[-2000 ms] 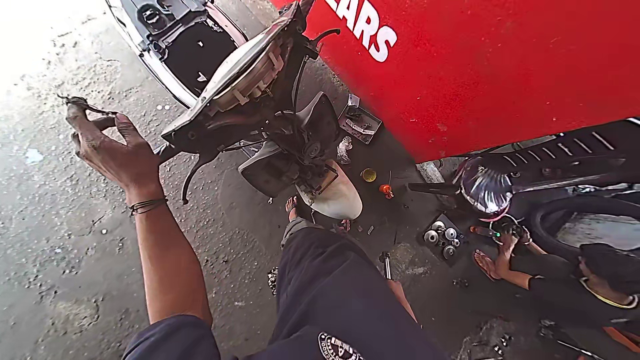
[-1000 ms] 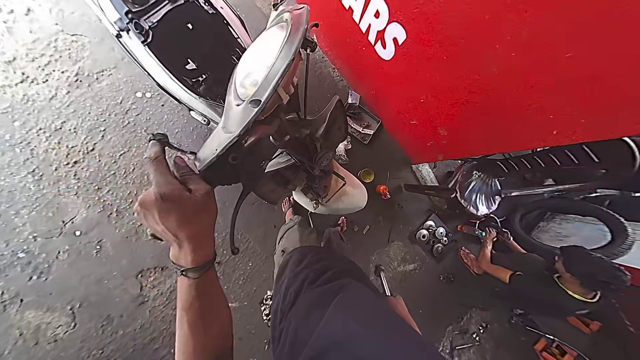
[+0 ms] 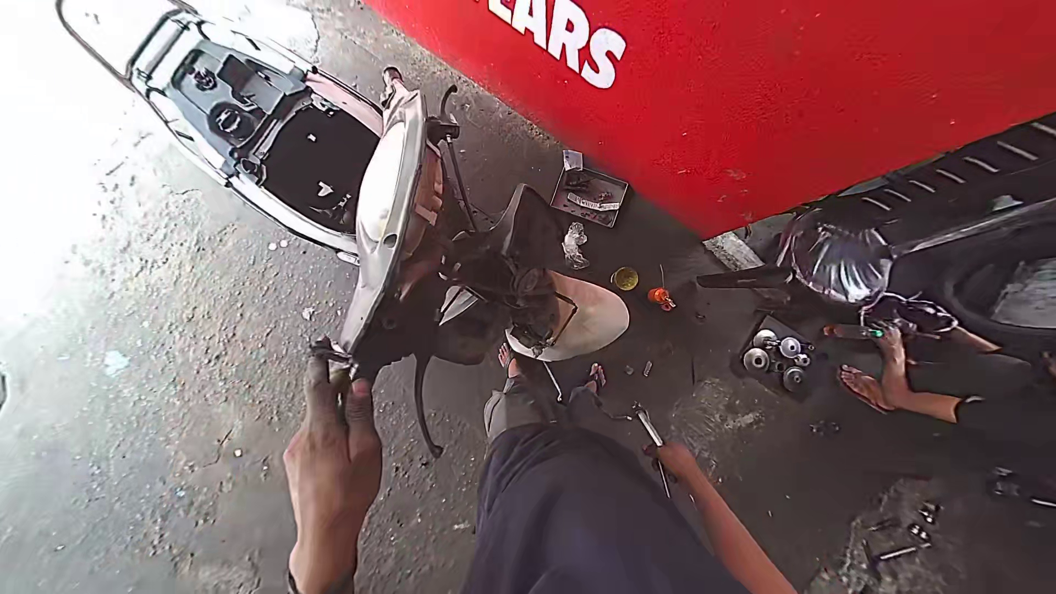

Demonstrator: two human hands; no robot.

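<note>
My left hand (image 3: 334,462) pinches a small dark part (image 3: 330,353) between thumb and fingers, against the end of the scooter's handlebar cover (image 3: 392,198). A lever (image 3: 425,404) hangs down just right of that hand. In my right hand (image 3: 678,462) is a slim metal hand tool (image 3: 650,427), held low at the right of my legs; its exact kind cannot be told. The scooter's front is stripped, with dark wiring and bare parts above a pale front fender (image 3: 586,318). Behind the handlebar cover lies its open under-seat body (image 3: 313,165).
A metal tray of small parts (image 3: 590,198), a yellowish round container (image 3: 624,278) and an orange item (image 3: 660,299) stand on the ground below a red panel (image 3: 742,99). At right, a co-worker's hand (image 3: 891,346) is near a tray of round metal parts (image 3: 775,359) and another motorcycle.
My left hand, apart from the handlebar two seconds ago, is now at its end with the small dark part. More of my right hand and its tool shows. The handlebar has turned.
</note>
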